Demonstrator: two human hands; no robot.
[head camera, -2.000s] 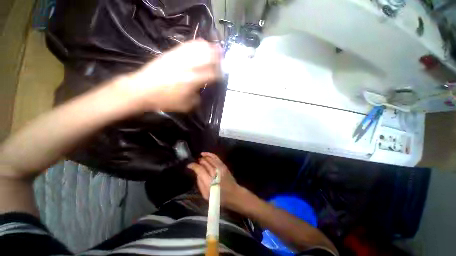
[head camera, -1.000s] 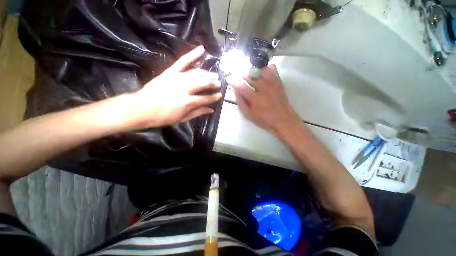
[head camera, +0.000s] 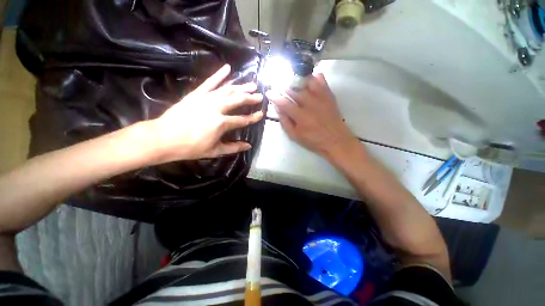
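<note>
The dark, glossy leather garment (head camera: 119, 77) lies wrinkled at the left, its right edge running along the needle area. My left hand (head camera: 206, 119) lies flat on it with fingers spread, fingertips near that edge. My right hand (head camera: 311, 113) is beside the needle area of the cream sewing machine (head camera: 406, 54), its fingertips by the garment's edge and by a dark round knob (head camera: 302, 64). Lamp glare hides the presser foot and what the right fingertips touch.
Blue-handled snips (head camera: 442, 173) and a small white parts tray (head camera: 472, 195) lie at the right of the white table (head camera: 299, 164). A blue plastic bowl or stool (head camera: 334, 263) is below. A cigarette (head camera: 254, 257) sticks up at bottom centre. Grey quilted cloth (head camera: 77, 251) is lower left.
My right hand has come up from the garment's lower edge to the needle area. My left hand has gone from a raised, closed pose to flat and spread on the garment. The view has shifted slightly.
</note>
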